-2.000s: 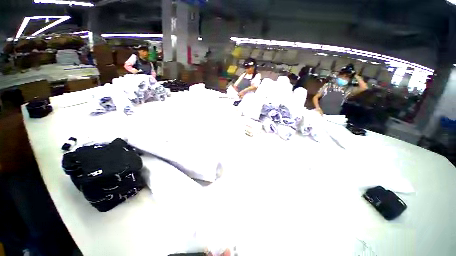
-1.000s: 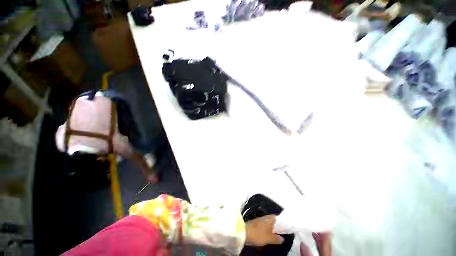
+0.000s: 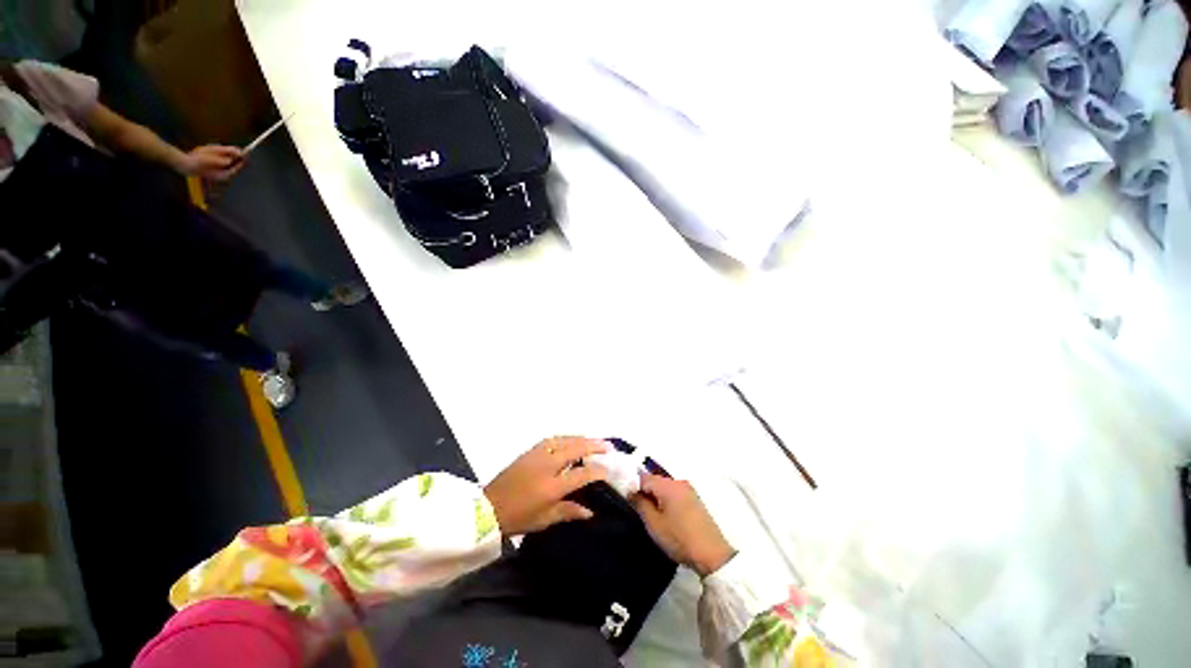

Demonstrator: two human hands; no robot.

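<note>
A black bag [image 3: 594,548] with a small white logo lies at the table's near edge, against my front. My left hand [image 3: 542,489] rests on the bag's top edge, fingers on a crumpled white piece of stuffing paper [image 3: 619,472]. My right hand [image 3: 679,519] pinches the right side of that paper at the bag's opening. Both hands are bare, with floral sleeves. The inside of the bag is hidden.
Stacked black bags [image 3: 451,150] stand at the table's left edge beside white sheeting [image 3: 679,183]. A thin dark rod [image 3: 773,437] lies right of my hands. Rolled paper [image 3: 1078,98] is heaped at upper right. A person [image 3: 118,222] holding a thin stick is in the left aisle.
The view has swung down and left to the near edge. Both hands and the bag now show clearly, with the hands together at its opening. The person in the aisle has moved to the left of the view.
</note>
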